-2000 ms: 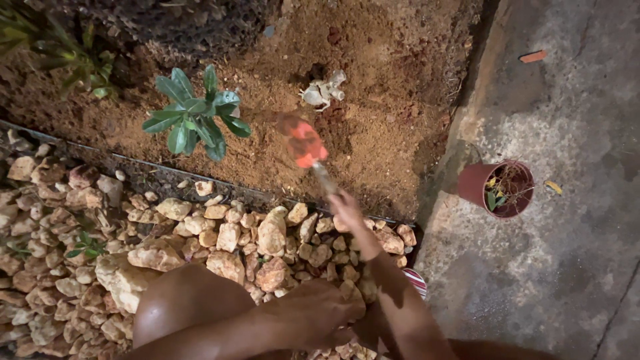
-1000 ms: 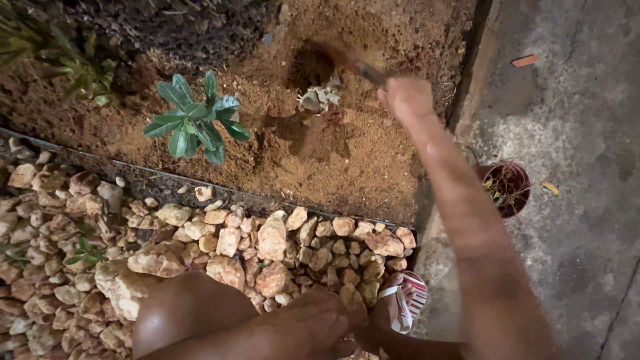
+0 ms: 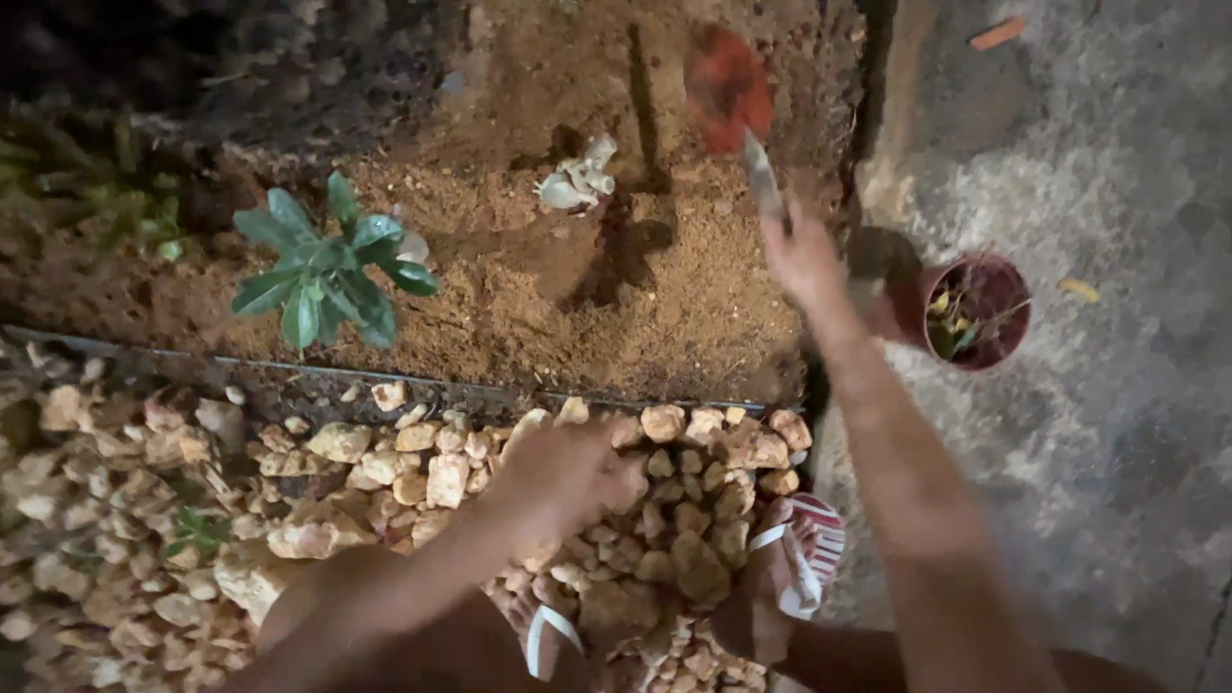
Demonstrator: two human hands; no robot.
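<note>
A hand trowel (image 3: 729, 91) with a red, soil-marked blade is in my right hand (image 3: 804, 252), which grips its handle over the brown soil (image 3: 462, 318) near the bed's right side. The blade is motion-blurred. My left hand (image 3: 587, 467), blurred, hovers over the light stones with its fingers partly spread and nothing visible in it. Between the trowel and a green leafy plant (image 3: 332, 265) lies a pale, knobbly object (image 3: 579, 175) whose kind I cannot tell, beside disturbed soil.
A thin edging strip (image 3: 462, 383) separates the soil from the stones (image 3: 448, 479). On the concrete (image 3: 1107, 462) at right are a reddish-brown plant pot (image 3: 1026, 313) holding plant bits, and an orange fragment (image 3: 997, 34). My feet wear flip-flops (image 3: 826, 544) on the stones.
The right hand with the trowel has moved from beside the pale object to the right. The left hand has come forward from near my knee to over the stones.
</note>
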